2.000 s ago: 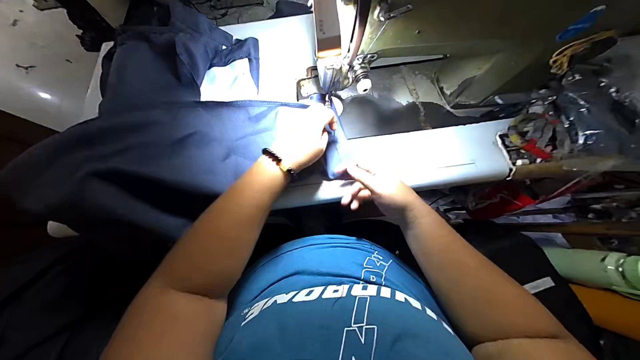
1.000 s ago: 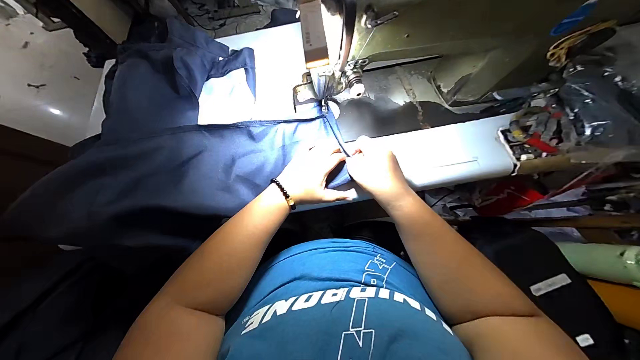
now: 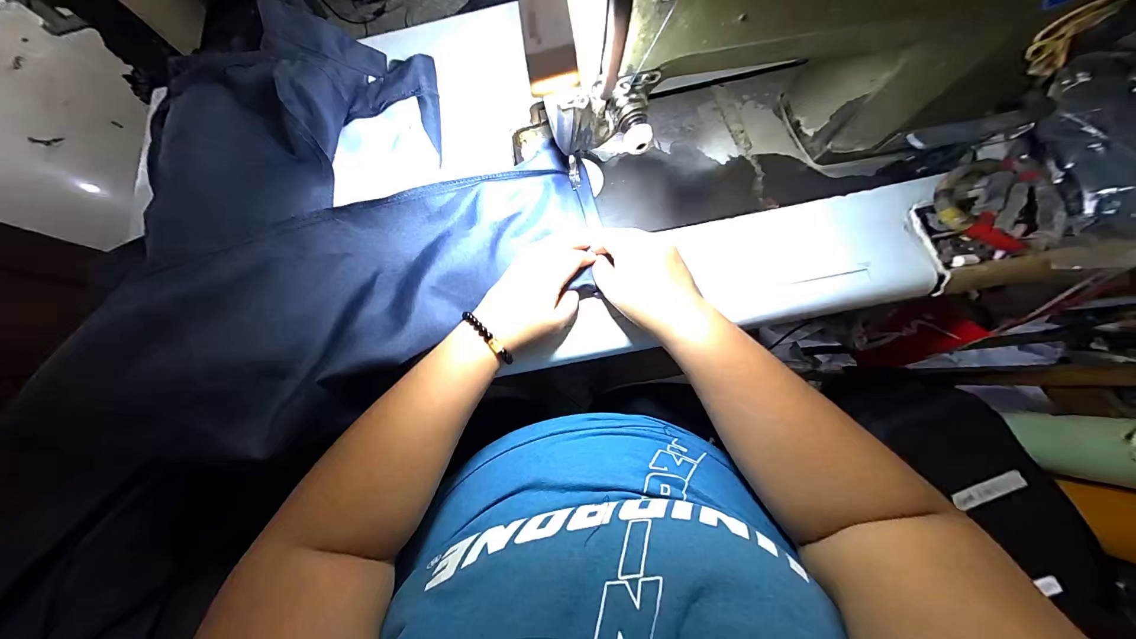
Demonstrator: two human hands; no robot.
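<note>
Navy blue fabric (image 3: 382,275) spreads over the left of the white sewing table (image 3: 825,253), and its right edge runs under the presser foot (image 3: 575,170) of a green industrial sewing machine (image 3: 728,44). Just in front of the foot, my left hand (image 3: 537,288) pinches that edge between thumb and fingers; a black beaded bracelet circles the wrist. My right hand (image 3: 646,275) grips the same edge, its fingertips touching those of my left. The fingertips partly hide the fold they hold.
A tray of small parts (image 3: 985,231) with red and yellow bits is set at the table's right end. Clear plastic bags (image 3: 1096,133) lie behind it. At the lower right are a black fabric item (image 3: 941,444) and a pale green cylinder (image 3: 1065,444).
My left hand has moved from beside the presser foot toward the table's front edge. My right hand, lower with fingers loose two seconds ago, has come up and closed on the fabric edge.
</note>
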